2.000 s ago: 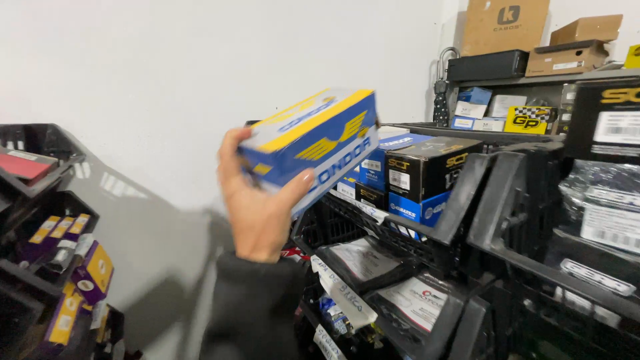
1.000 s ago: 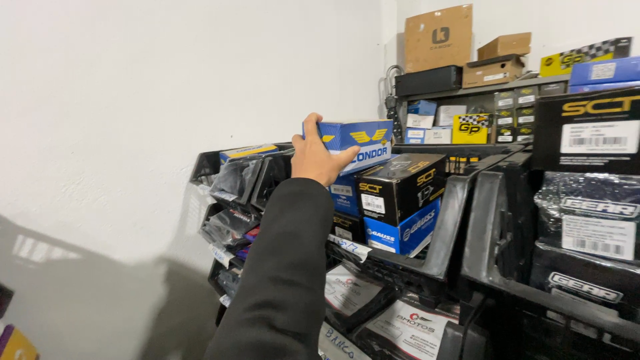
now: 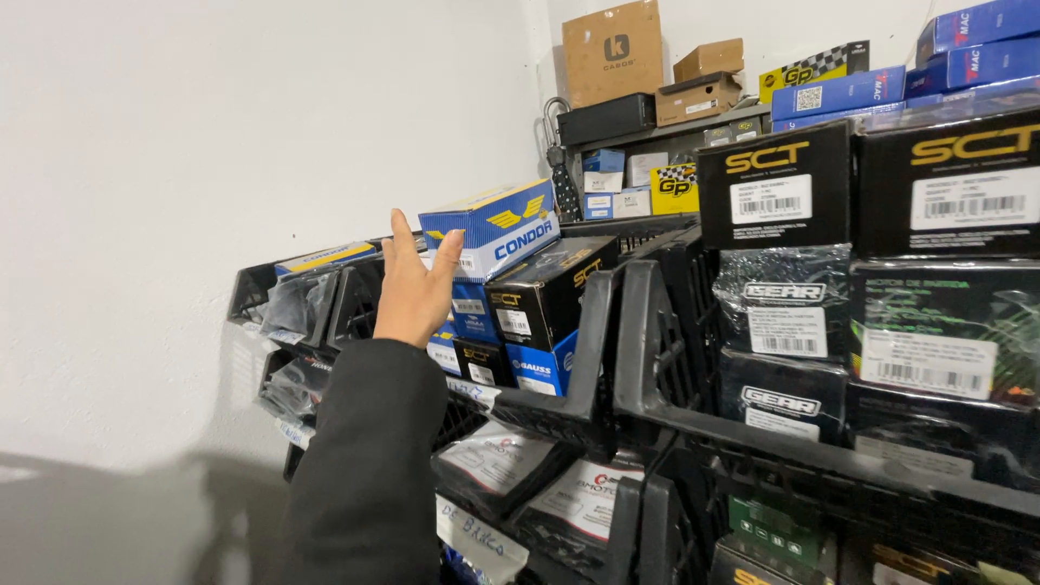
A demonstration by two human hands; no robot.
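My left hand, in a black sleeve, is raised with its fingers apart at the near left end of a blue, white and yellow Condor box. The thumb overlaps that end of the box; whether it touches is unclear. This box lies on top of a black SCT box and other boxes in a black plastic bin. Beneath the SCT box is a blue Gauss box. My right hand is out of view.
Left of my hand, more black bins hold plastic-wrapped parts and another Condor box. On the right, a bin holds stacked SCT and Gear boxes. Bagged parts lie below. A shelf with cartons stands behind, beside the white wall.
My left hand held the Condor box in the air beside the bins; now the box rests on the stack and the fingers are spread off it. The view has swung right.
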